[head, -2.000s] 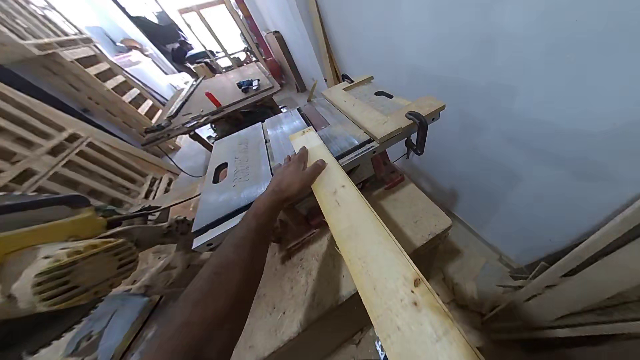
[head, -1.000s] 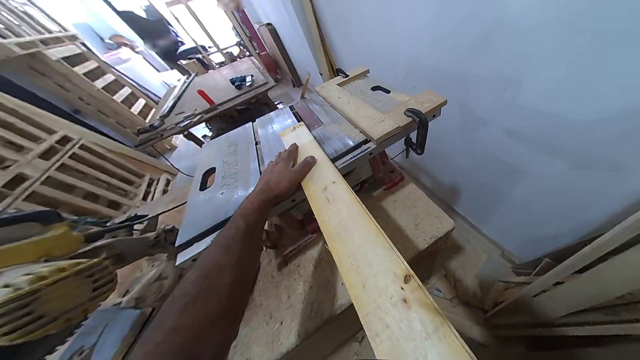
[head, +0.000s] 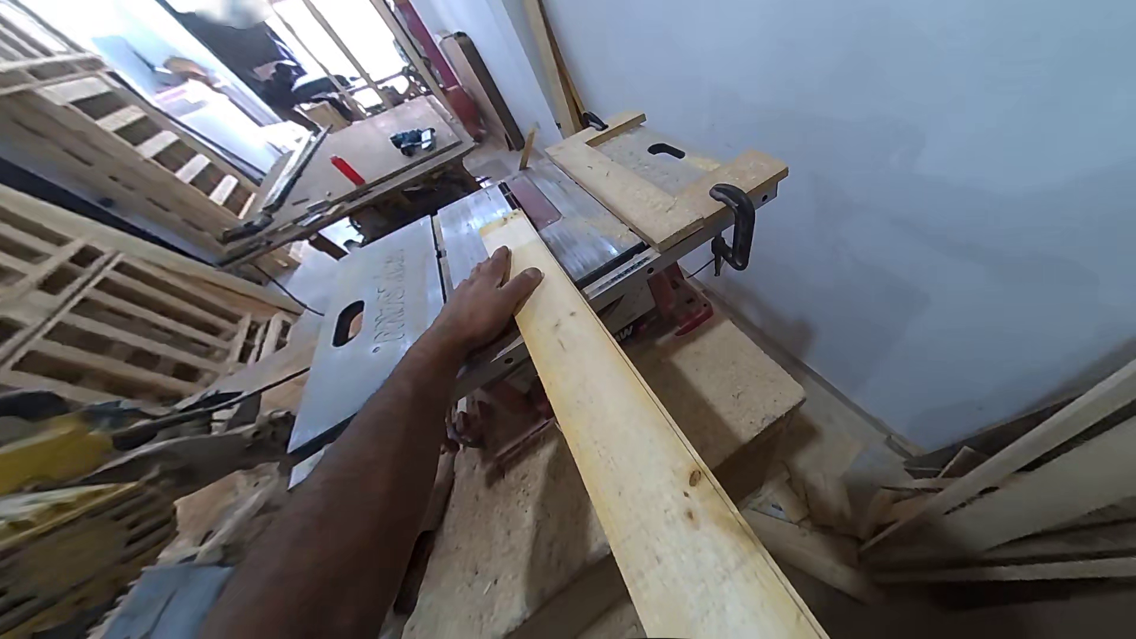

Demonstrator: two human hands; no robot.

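Note:
My left hand (head: 488,297) lies on the left edge of a long pine board (head: 621,417), near its far end, with the thumb and fingers spread. That far end rests on the metal top of a table saw (head: 577,240), close to the reddish blade insert (head: 535,201). From there the board slopes back toward me and leaves the bottom of the view. Whether its near end is held is hidden. My right hand is not in view.
A wooden fence frame (head: 639,195) is fixed on the saw's right side by a black C-clamp (head: 735,226). A yellow power tool (head: 62,453) sits at lower left. Behind stands a workbench (head: 390,169) with a red-handled tool (head: 347,170). Offcuts lie at lower right.

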